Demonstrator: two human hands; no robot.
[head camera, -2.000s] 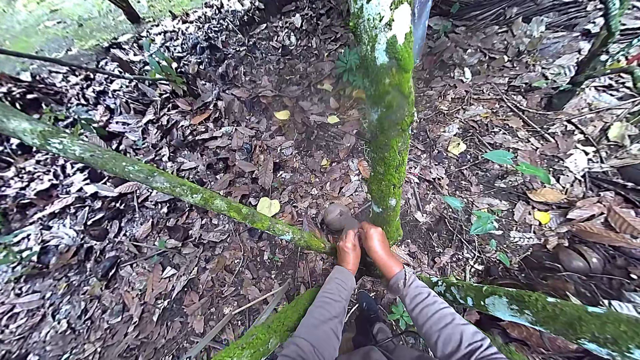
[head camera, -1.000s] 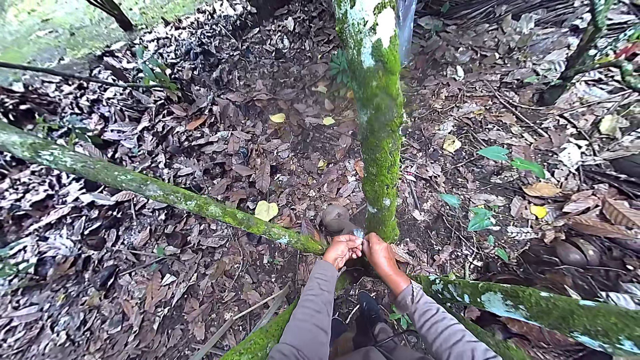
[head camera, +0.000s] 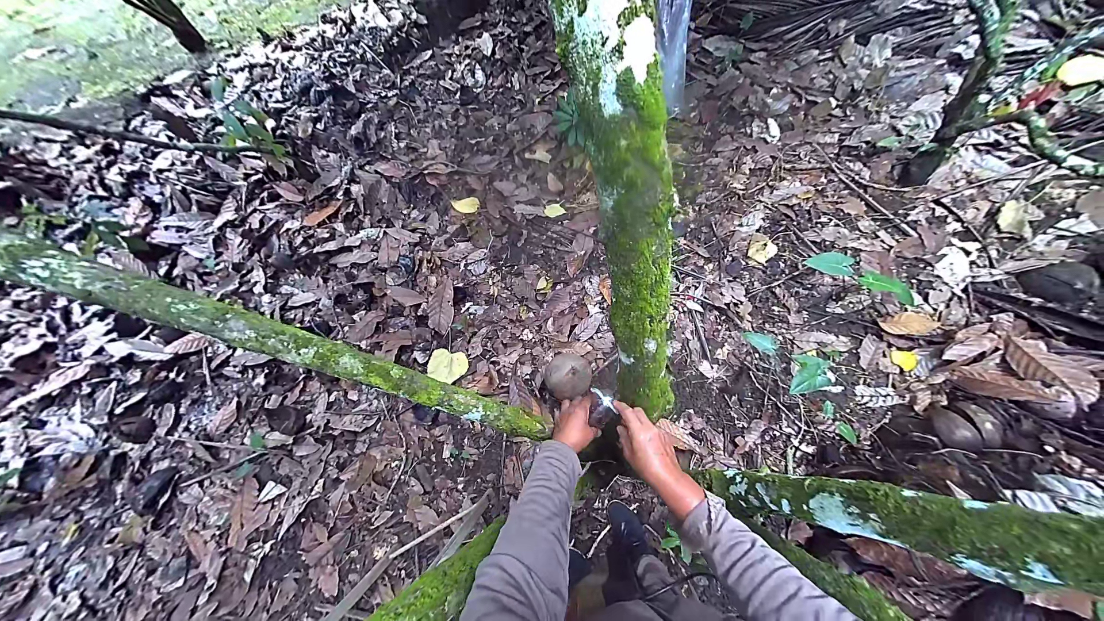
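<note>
Low by the base of a mossy tree trunk (head camera: 636, 259), my left hand (head camera: 575, 424) has its fingers against a small dark object with a whitish top (head camera: 604, 405). What that object is, I cannot tell. My right hand (head camera: 647, 447) is just to its right, its fingertips close to the same object; whether they grip anything is unclear. A round brown husk or nut (head camera: 568, 376) lies just beyond my left hand, to the left of the trunk's foot.
Mossy stems spread from the base: one to the left (head camera: 285, 338), one to the right (head camera: 914, 522), another toward the lower left (head camera: 444, 580). Brown leaf litter (head camera: 362, 259) covers the ground. My dark boot (head camera: 628, 539) stands below my hands. Brown husks (head camera: 966, 427) lie at right.
My hands, together two seconds ago, are now apart. The small dark object shows between them, where a whitish bit showed at my fingertips one second ago.
</note>
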